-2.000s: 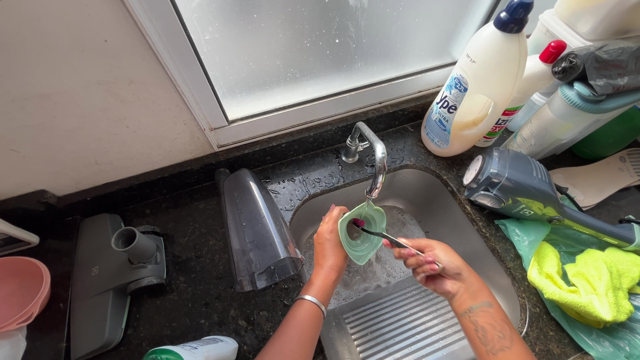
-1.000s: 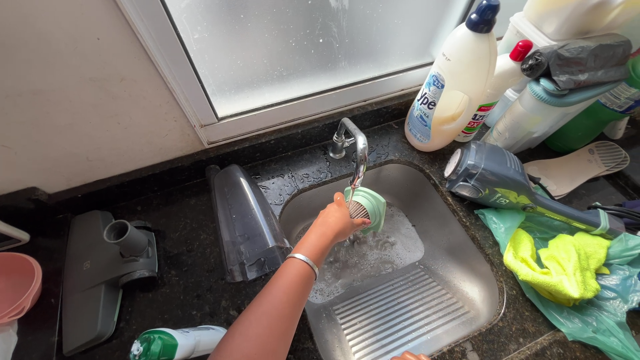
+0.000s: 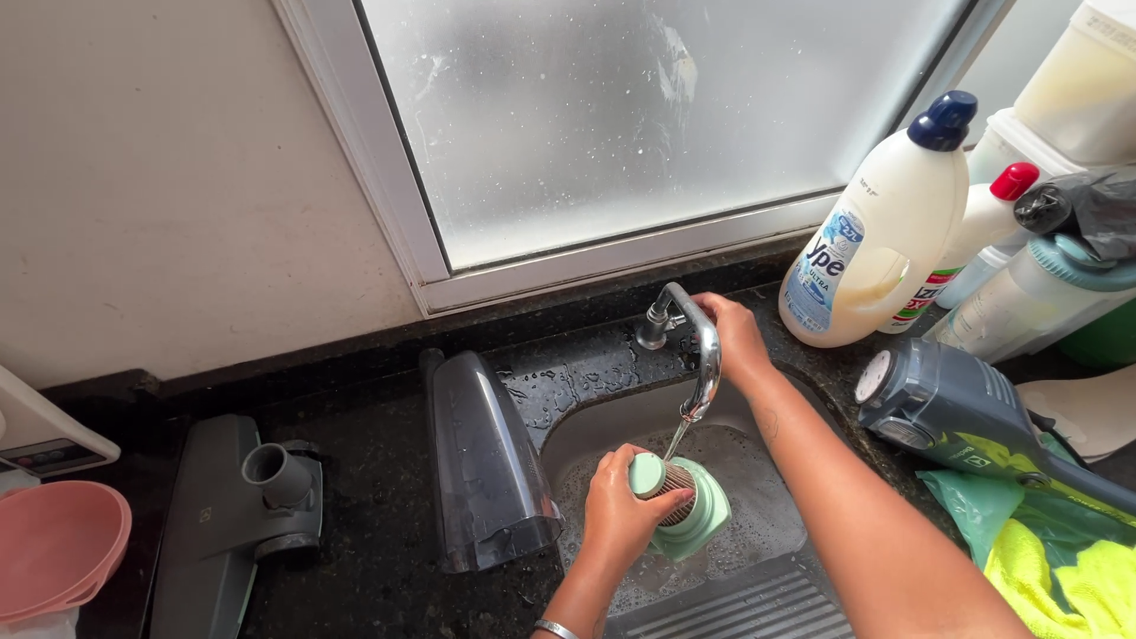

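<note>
Over the steel sink [image 3: 745, 479], my left hand [image 3: 619, 510] grips a mint-green vacuum filter [image 3: 697, 510] with a pleated middle, tilted so its round end cap faces up and left. Water runs from the chrome faucet [image 3: 707, 355] down beside the filter. My right hand [image 3: 729, 335] is behind the faucet spout, at the tap's handle side; its fingertips are partly hidden, so its hold cannot be told. A clear dark dust container [image 3: 488, 470] lies wet on the counter left of the sink.
A grey vacuum floor head [image 3: 213, 524] and a pink bowl [image 3: 58, 546] stand left. On the right are a large Ypê bottle [image 3: 874, 240], a red-capped bottle [image 3: 976, 222], a handheld vacuum body [image 3: 967, 417], a green plastic bag [image 3: 967, 497] and a yellow cloth [image 3: 1056, 577].
Two seconds ago my right hand held a slim dark-tipped tool in the filter's opening; that tool is no longer in view. My right hand has moved up to the faucet. The filter has been turned around.
</note>
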